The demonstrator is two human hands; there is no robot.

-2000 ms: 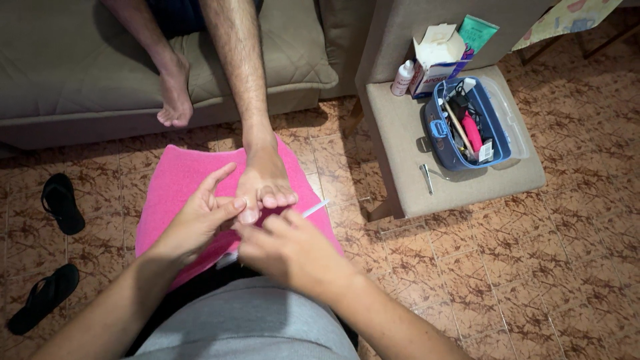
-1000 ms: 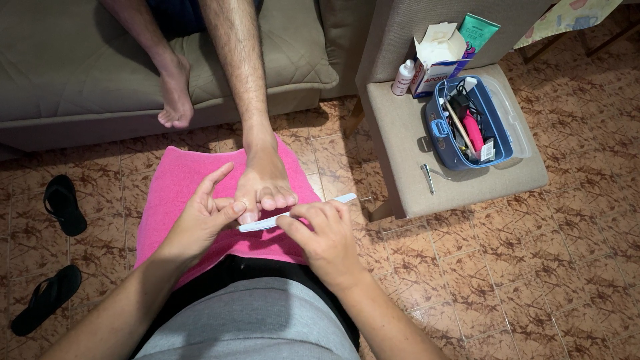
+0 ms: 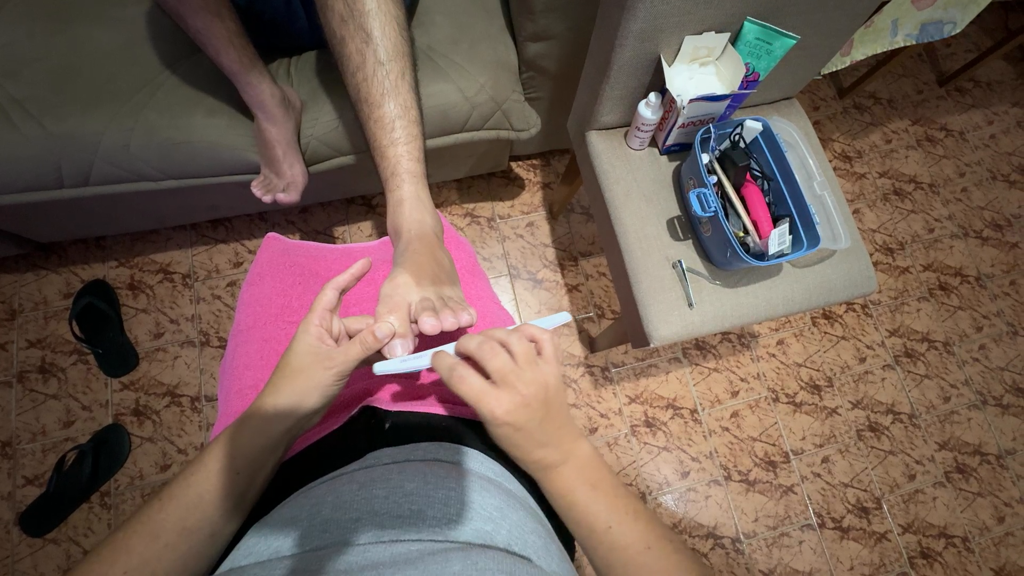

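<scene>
Another person's foot (image 3: pixel 422 276) rests on a pink towel (image 3: pixel 264 296) laid over my lap. My left hand (image 3: pixel 332 340) holds the big toe from its outer side, thumb on the toe and index finger raised. In my right hand (image 3: pixel 512 380) is a white nail file (image 3: pixel 412 362), pinched between thumb and fingers. The file slants across in front of the toes, its near end just below the big toenail; whether it touches the nail I cannot tell.
The person's other foot (image 3: pixel 280 152) hangs by the sofa (image 3: pixel 472 88). On the chair (image 3: pixel 664 312) at right stand an open blue case (image 3: pixel 720 248) of tools, a bottle (image 3: pixel 644 122), a cardboard box (image 3: pixel 694 112), a green tube (image 3: pixel 766 50) and nail clippers (image 3: pixel 684 284). Black flip-flops (image 3: pixel 104 328) lie at left.
My right hand was blurred over the toes two seconds ago; it now sits a little lower and to the right, with the file plainly visible. My left hand keeps its place at the big toe.
</scene>
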